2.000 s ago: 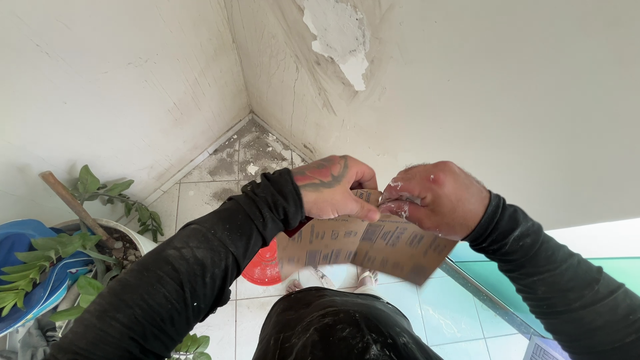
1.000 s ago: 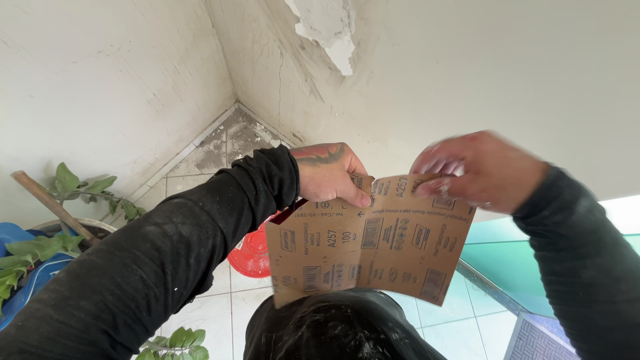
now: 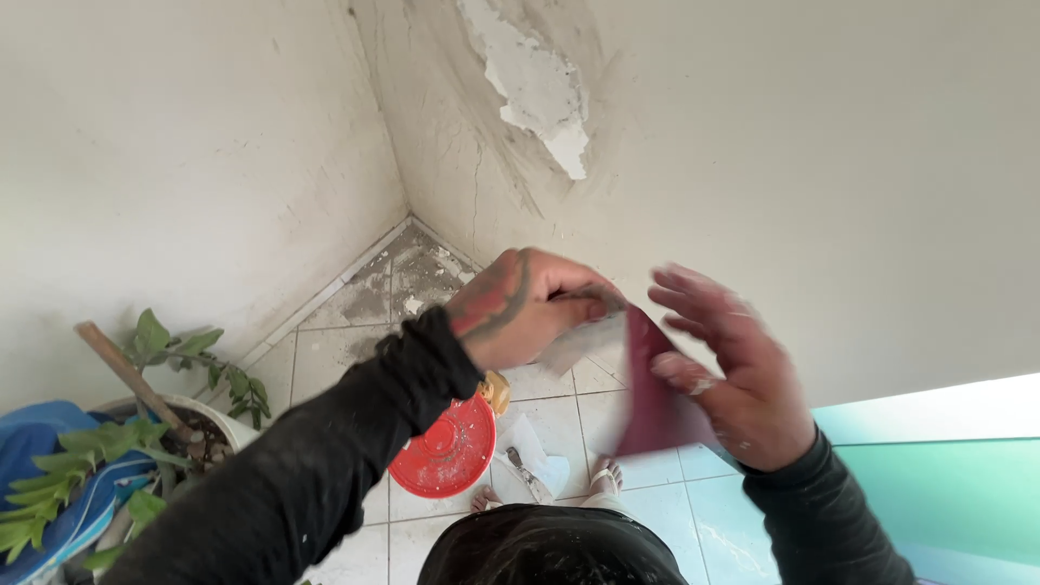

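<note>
My left hand pinches the top edge of a sheet of sandpaper, whose dark red grit side faces the camera; a paler, blurred part of it hangs below the fingers. My right hand is blurred, its fingers spread at the right side of the sheet with the thumb over the red face; whether it grips the sheet I cannot tell. Above the hands, the wall bears a white patch of bared plaster with smudged, scraped paint around it.
A red lid with white crumbs lies on the tiled floor beside a putty knife on a white sheet. At left stands a potted plant with a wooden stick and blue cloth. Green glass is at right.
The sheet's printed brown backing faced the camera before; now its red grit side shows. My right hand's fingers, closed on the sheet's top edge earlier, have spread.
</note>
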